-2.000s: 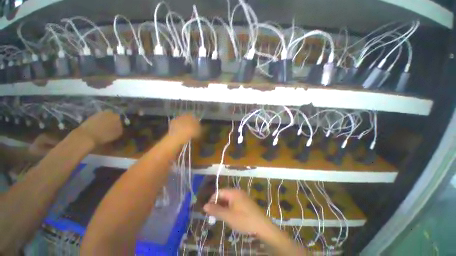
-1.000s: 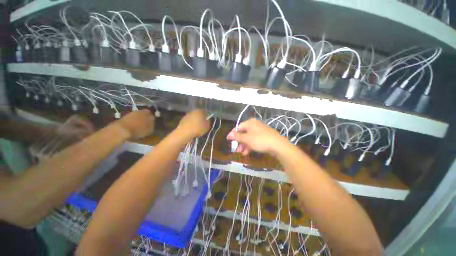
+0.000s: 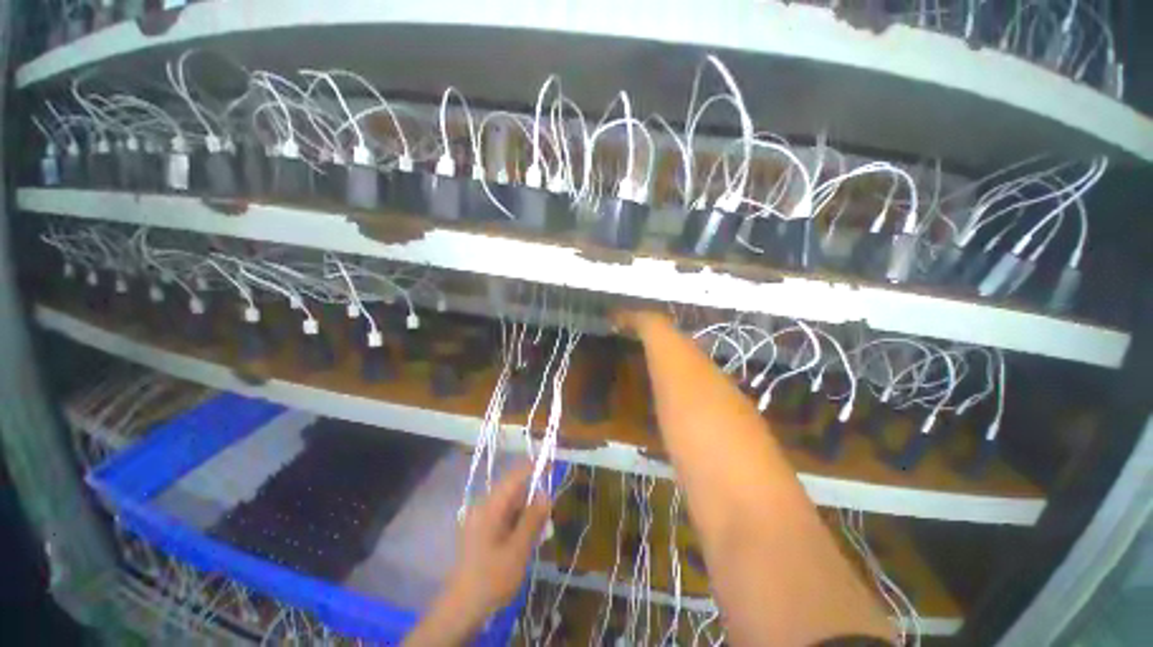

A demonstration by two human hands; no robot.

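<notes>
White cables (image 3: 553, 392) hang in bunches from under the white shelf edge at the middle. My left hand (image 3: 497, 537) is below them, in front of the blue tray's right side, with its fingers closed around the lower ends of one bunch. My right hand (image 3: 632, 321) reaches into the middle shelf under the upper shelf edge; its fingers are hidden and blurred. Black adapters (image 3: 588, 386) sit on the orange-brown middle shelf board. More cables with white plugs (image 3: 845, 411) lie looped at the right of that shelf.
A blue tray (image 3: 341, 607) with dark rows of adapters (image 3: 335, 487) and pale areas rests at lower left. The upper shelf edge (image 3: 569, 263) crosses above my hands, with plugged adapters (image 3: 620, 221) standing behind it. The lower shelf edge (image 3: 885, 495) runs below. A pale frame (image 3: 1087, 531) stands at right.
The other person's arms have left the view at left. My left hand has dropped from the shelf to the hanging cables. My right hand has gone deeper under the shelf. More of the tray shows.
</notes>
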